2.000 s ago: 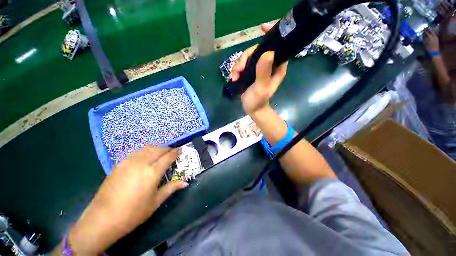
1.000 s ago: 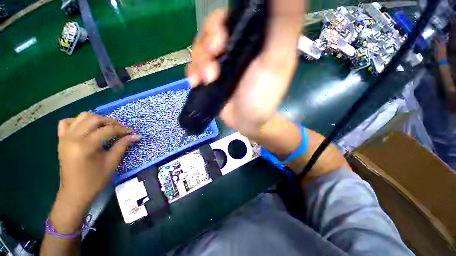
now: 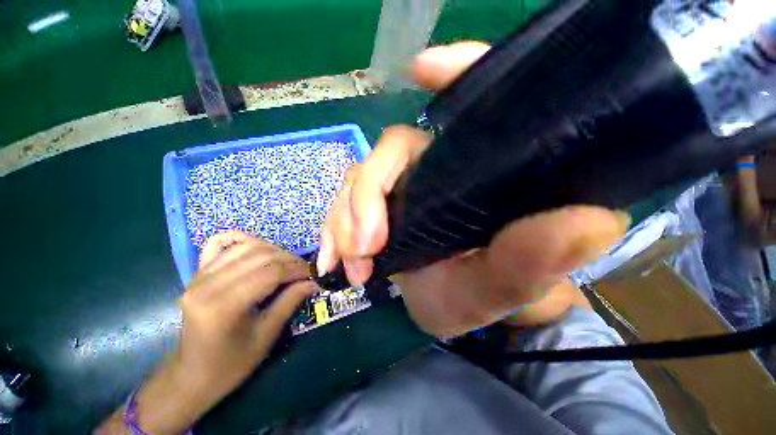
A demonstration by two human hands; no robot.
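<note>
My right hand (image 3: 502,272) is wrapped around the black electric screwdriver (image 3: 544,127), which fills the upper right and slants down to the left. Its tip is over the circuit board (image 3: 322,311), whose yellow block and lower edge show below my fingers. My left hand (image 3: 234,297) has its thumb and fingertips pinched together at the screwdriver tip; whether a screw is between them cannot be seen. The light-blue screw tray (image 3: 176,204), full of tiny silver screws, lies just behind both hands. The fixture is mostly hidden by my hands.
One white unit (image 3: 149,23) lies on the green conveyor belt (image 3: 281,51). A metal post (image 3: 402,38) and a grey strap (image 3: 201,64) stand at the belt edge. An open cardboard box (image 3: 681,327) is at the right. A black cord crosses the lower right.
My left hand has moved from the screws in the tray to the screwdriver tip. The screwdriver has come down over the board and looks larger. The heap of units is now hidden or out of view.
</note>
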